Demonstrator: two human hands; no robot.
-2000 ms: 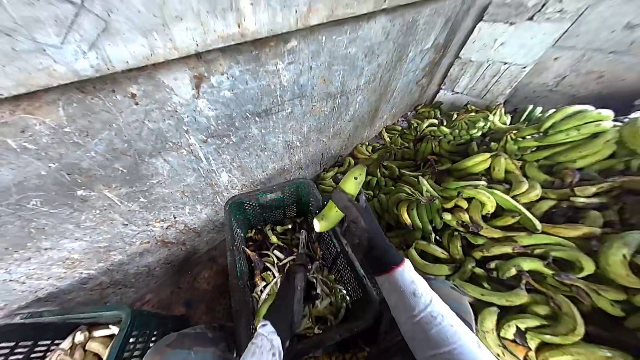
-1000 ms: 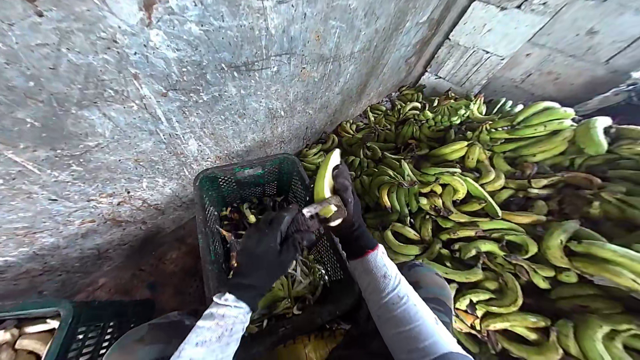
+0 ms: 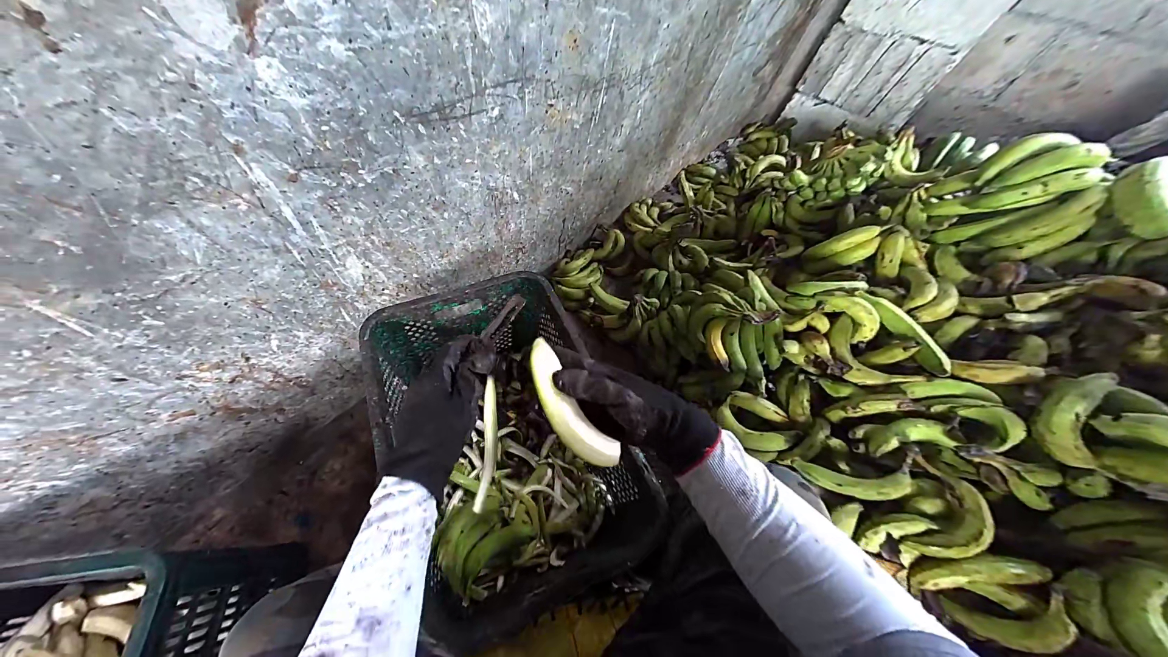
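My left hand (image 3: pixel 443 401), in a black glove, is closed on a dark knife (image 3: pixel 504 318) over the green plastic crate (image 3: pixel 438 306). A pale strip of peel (image 3: pixel 488 447) hangs beside that hand. My right hand (image 3: pixel 630 401), gloved too, grips a partly peeled plantain (image 3: pixel 568 411), whose pale flesh faces the left hand; the two hands are apart. Below them, peel strips (image 3: pixel 547 493) and green plantains (image 3: pixel 479 538) lie in the crate. The knife's blade is partly hidden by the glove.
A large heap of green plantains (image 3: pixel 821 347) spreads over the right side. Along the left and back runs a scuffed grey wall (image 3: pixel 274 182). At the lower left stands another green crate (image 3: pixel 155 593) holding peeled plantains (image 3: pixel 78 616).
The plantain, mostly green two seconds ago, now shows pale flesh along its side. My hands, together at the plantain one second ago, have moved apart.
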